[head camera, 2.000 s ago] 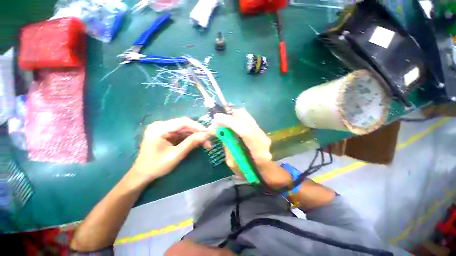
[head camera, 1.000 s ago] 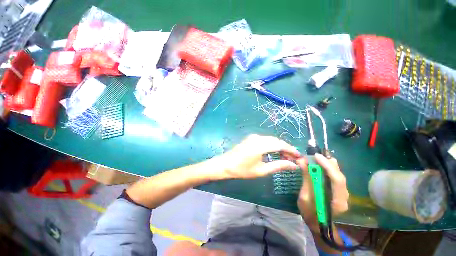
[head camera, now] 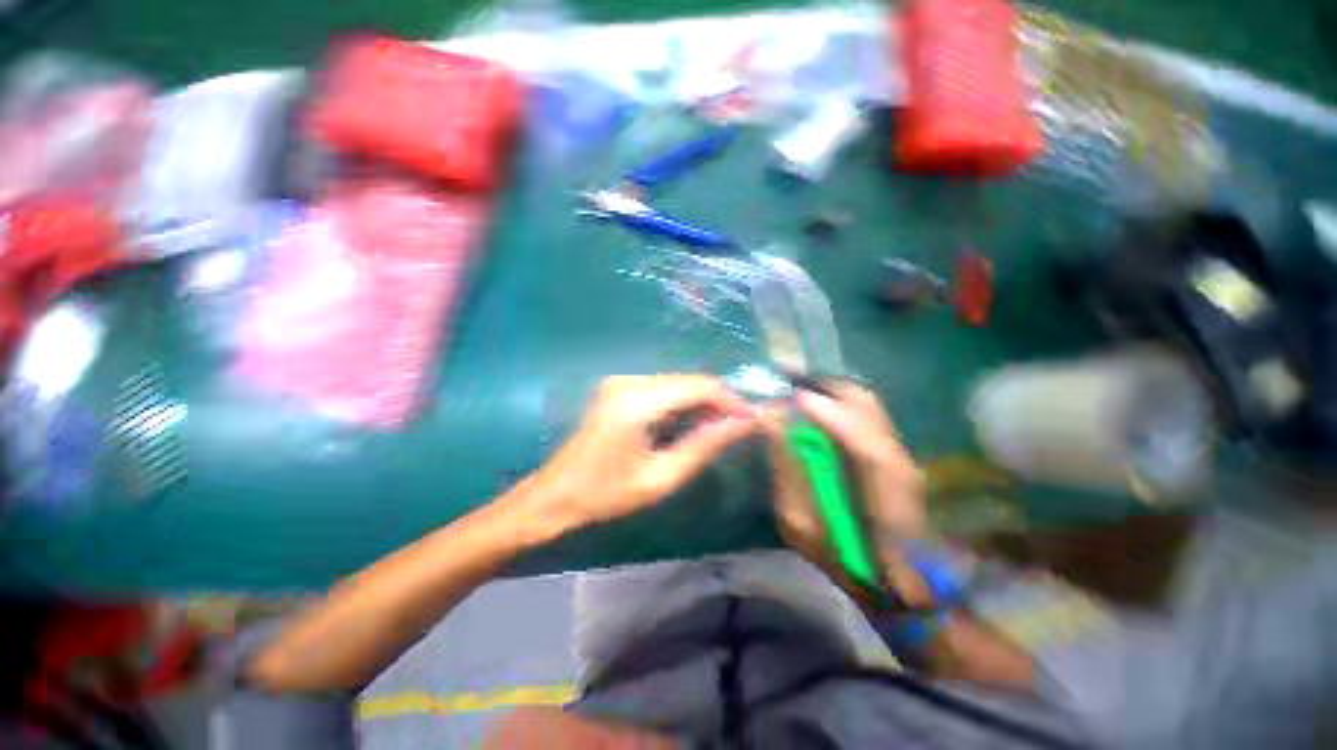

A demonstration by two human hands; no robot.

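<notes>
The view is blurred. My right hand (head camera: 865, 469) is closed around the green handle of the soldering iron (head camera: 833, 506). Its metal tip and pale curved guide tube point away from me over the mat. My left hand (head camera: 645, 447) is beside it with thumb and forefinger close together near the iron's handle; whether they pinch something cannot be told. The green circuit board panel is not clearly seen; the hands cover its place. A blurred pile of white wires (head camera: 689, 286) lies just beyond the hands.
Blue-handled side cutters (head camera: 667, 220) lie open beyond the wires. Red bubble-wrap packs (head camera: 418, 110) are at left, another (head camera: 965, 88) at the back. A cream tube (head camera: 1085, 418) and a black box (head camera: 1246, 315) are at right. A red handle (head camera: 972, 287) lies near the tube.
The camera view has shifted and blurred. My right hand still holds the iron, and my left hand stays beside it. The circuit board panel visible between them before is now hard to see.
</notes>
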